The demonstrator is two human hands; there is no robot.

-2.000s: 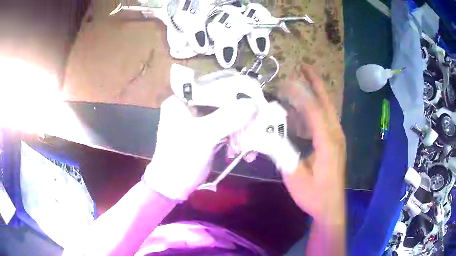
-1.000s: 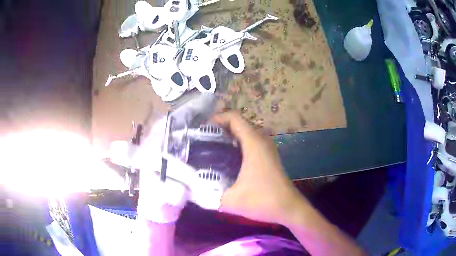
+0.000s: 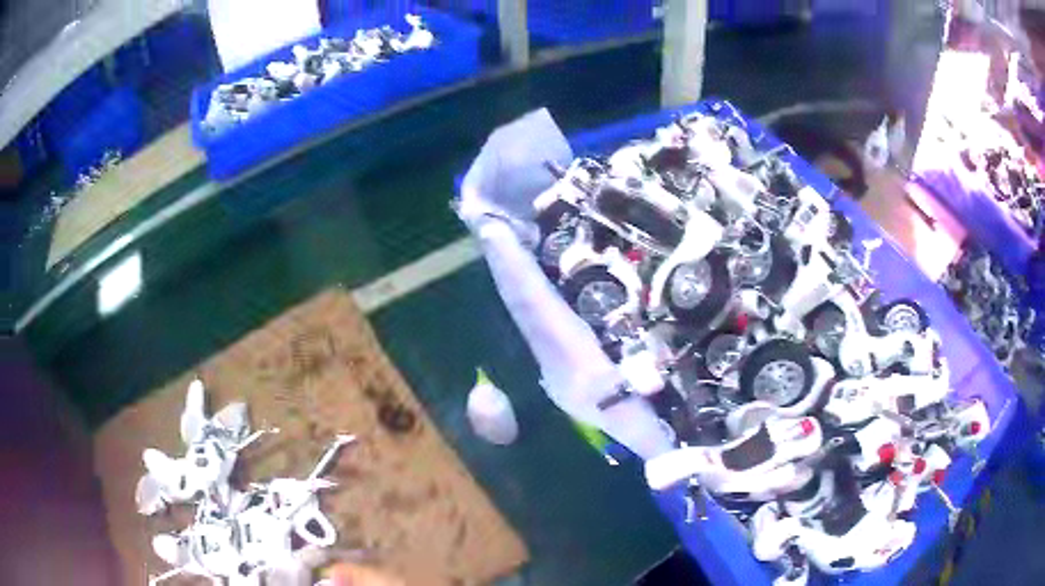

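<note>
A blue bin (image 3: 968, 366) heaped with white toy scooters (image 3: 745, 456) with black wheels fills the right half of the head view. A pale liner (image 3: 544, 321) hangs over its left edge. White side covers with thin rods (image 3: 243, 529) lie piled on the brown cardboard mat (image 3: 430, 498) at the lower left. My right hand (image 3: 355, 575) shows only as a small blurred bit of bare skin at the bottom edge, beside that pile; its grip is hidden. My left hand is out of the picture.
A white glue bottle (image 3: 492, 412) lies on the green bench (image 3: 413, 326) between mat and bin. A green-yellow packet (image 3: 590, 434) lies against the liner. Another blue crate (image 3: 344, 105) with small white parts stands at the back left. More crates of parts are at the far right.
The view has swung right and up, bringing the whole bin into sight. The hands and the scooter body in them have dropped out, except a bit of the bare hand.
</note>
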